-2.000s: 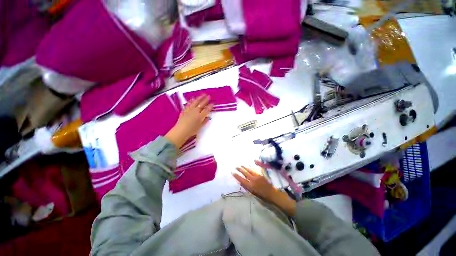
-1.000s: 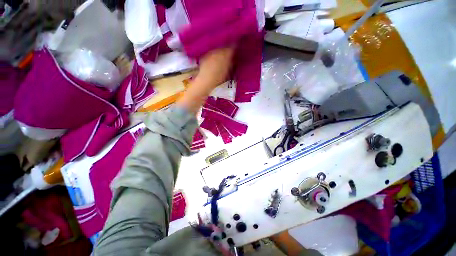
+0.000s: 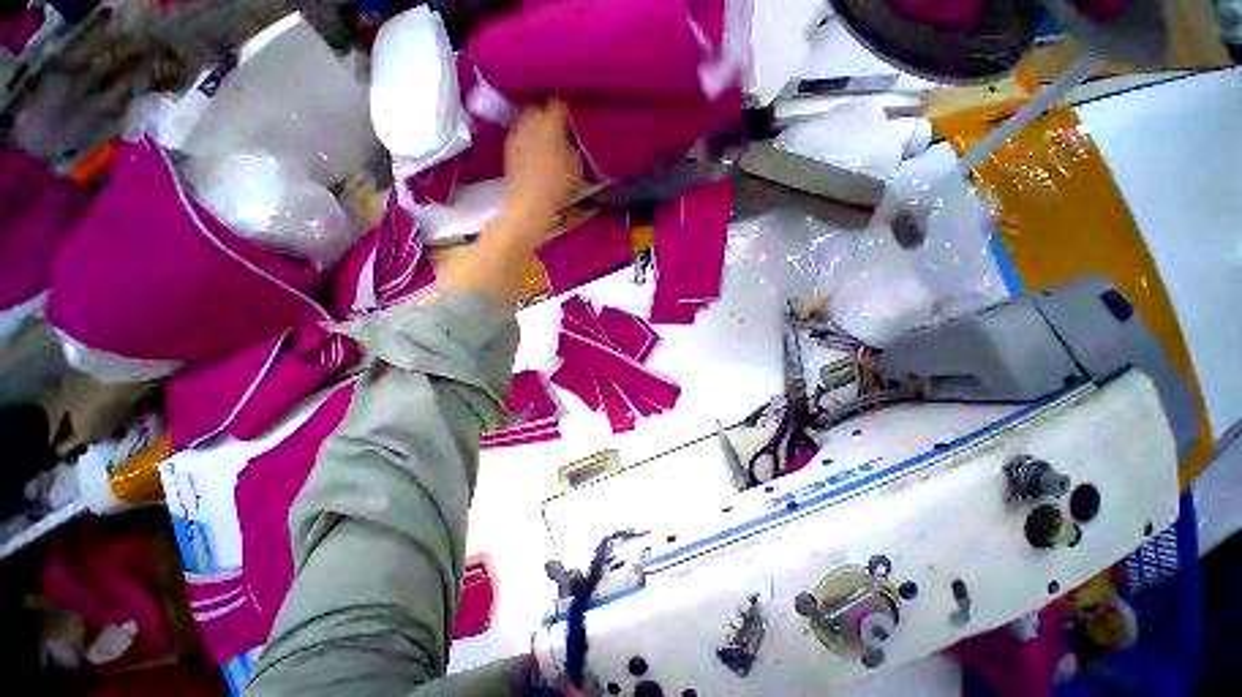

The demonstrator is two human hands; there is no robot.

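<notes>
Magenta fabric (image 3: 599, 52) lies bunched and folded at the top centre. My left hand (image 3: 539, 170), blurred, is at its lower left edge; whether the fingers grip it is unclear. My right hand is not in view. Fanned magenta strips with white edges (image 3: 613, 368) lie behind the white sewing machine head (image 3: 845, 545). A magenta strip (image 3: 692, 252) hangs down beside them. A small magenta piece (image 3: 471, 596) shows between my left sleeve and the machine head.
A magenta panel (image 3: 273, 511) lies at the left, partly under my sleeve. Dark-handled scissors (image 3: 779, 443) lie behind the machine head. A grey bar-shaped object (image 3: 810, 181) and clear plastic (image 3: 872, 272) lie at the back. A blue basket (image 3: 1165, 599) is at the right.
My left hand has moved from the small pieces on the table up to the magenta fabric at the back. My right hand has gone out of view. The bunched fabric has shifted.
</notes>
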